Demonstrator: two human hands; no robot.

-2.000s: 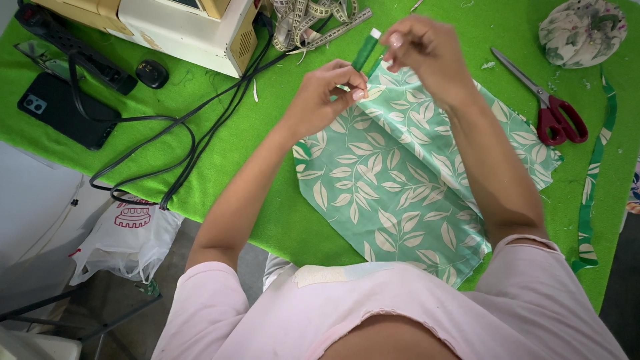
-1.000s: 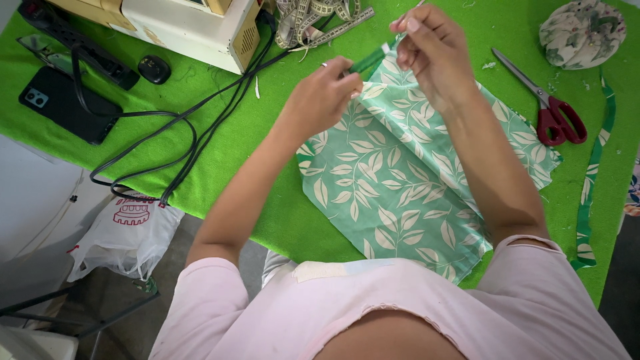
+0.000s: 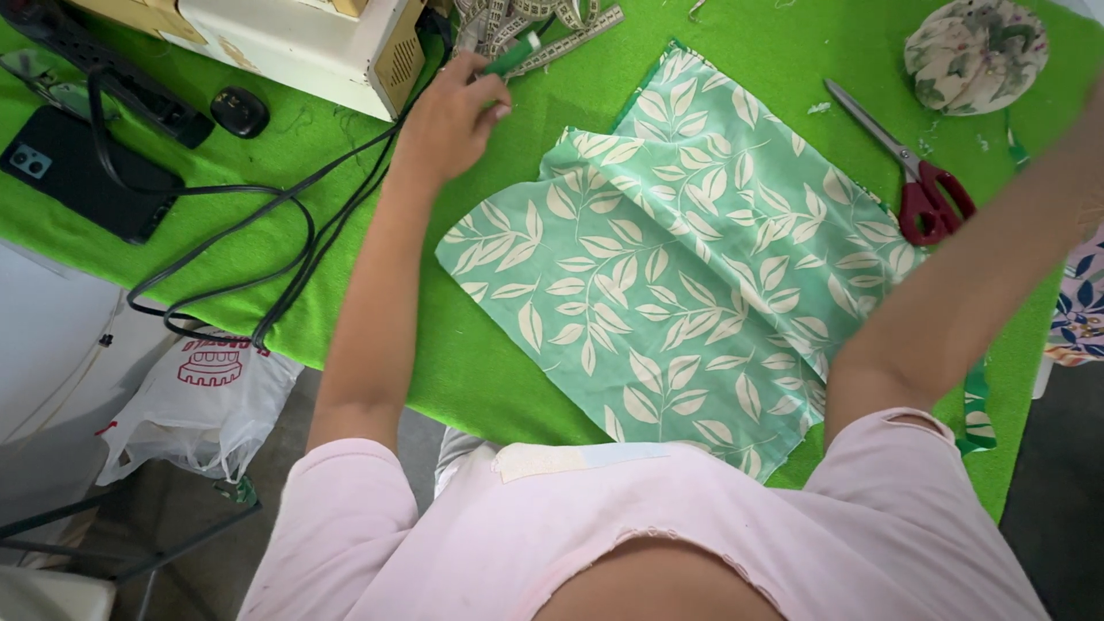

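My left hand point(image 3: 457, 116) is near the tape measure, beside the sewing machine. Its fingers are closed around a small green tube-like item with a white end point(image 3: 513, 56); whether it is a thread spool or a seam ripper handle I cannot tell. My right arm reaches to the far right, and the hand lies beyond the frame. Between the arms lies green leaf-print fabric point(image 3: 647, 302), partly folded over itself. Red-handled scissors point(image 3: 927, 194) rest at its right edge, blades pointing up and left. A round floral pincushion point(image 3: 976, 56) sits at the upper right.
A sewing machine point(image 3: 319, 47) and a coiled tape measure point(image 3: 569, 39) are at the back. Black cables point(image 3: 306, 207), a phone point(image 3: 86, 172) and a power strip point(image 3: 112, 73) lie on the left. A leaf-print strip point(image 3: 976, 410) hangs at right; a plastic bag point(image 3: 207, 405) hangs below the table.
My hands have moved apart. The left went toward the tape measure, still holding the green item; the right left the view at the right. The upper part of the fabric now lies on the table.
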